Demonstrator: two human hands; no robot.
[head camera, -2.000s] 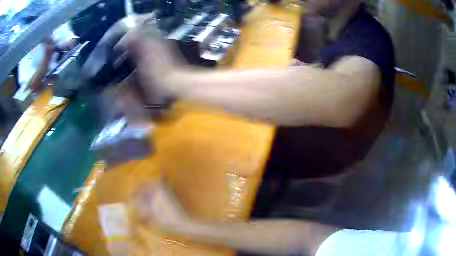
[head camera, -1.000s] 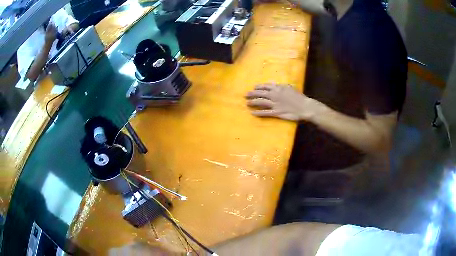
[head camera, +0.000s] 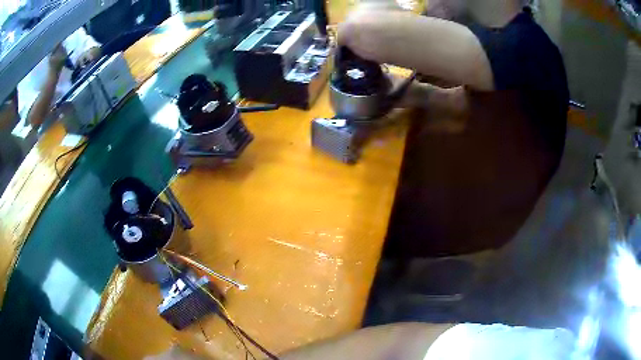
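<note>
A camera unit with an open black round top (head camera: 144, 228) stands nearest, at the bench's left edge. Its silver finned plate (head camera: 188, 306) points toward me, with thin coloured wires trailing over it. A second unit (head camera: 211, 116) stands behind it, beside the green belt. My right forearm crosses the bottom of the picture from a white sleeve. My right hand (head camera: 167, 354) is blurred and mostly cut off by the bottom edge, so its fingers and any hold are hidden. My left hand is out of the picture.
A neighbour in a dark shirt (head camera: 531, 63) has their hands at a third camera unit (head camera: 358, 95) on the orange bench (head camera: 295, 204). A metal box (head camera: 277, 60) stands behind. Across the green belt (head camera: 42, 246) are a white box (head camera: 98, 91) and another person.
The third camera unit now stands on the bench by the neighbour, whose arms have moved to it. My right hand has drawn back from over the bench to the bottom edge since the earliest frame.
</note>
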